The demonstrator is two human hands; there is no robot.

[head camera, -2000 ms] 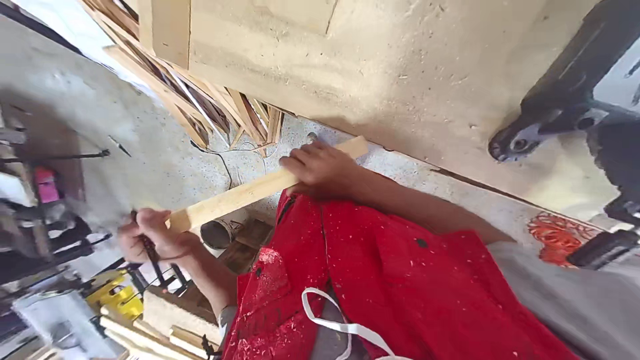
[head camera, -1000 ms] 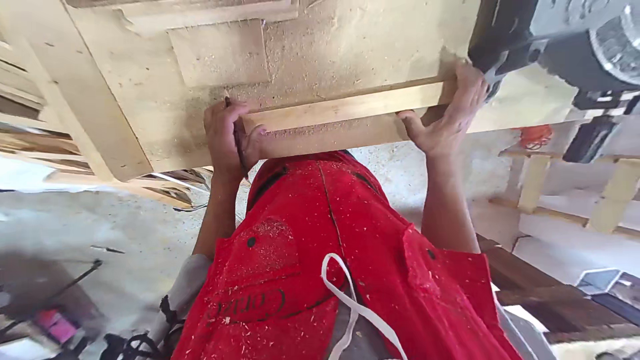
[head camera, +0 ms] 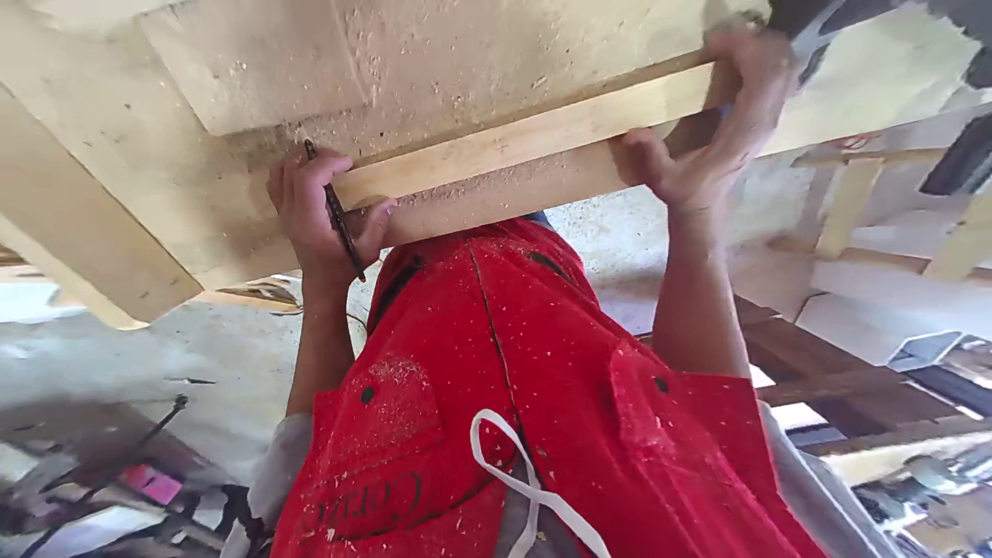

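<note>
A pale wooden strip (head camera: 527,139) lies along the near edge of a sawdust-strewn wooden worktable (head camera: 465,62). Around its left end my left hand (head camera: 322,205) is closed, with a dark pencil (head camera: 335,209) tucked between the fingers, sticking out at both sides. My right hand (head camera: 721,116) grips the strip's right end, thumb on the near side and fingers over the far side. The strip's two ends are partly hidden by the hands.
A thick board (head camera: 93,201) lies across the table at left, near a thin flat panel (head camera: 256,62). Part of a dark machine (head camera: 821,23) stands beyond my right hand. Wooden frames (head camera: 845,201) are at right; clutter with a pink item (head camera: 151,484) lies lower left.
Two seconds ago both hands held the strip off to the left, beside the table. It now lies on the table edge between them. The view has turned strongly.
</note>
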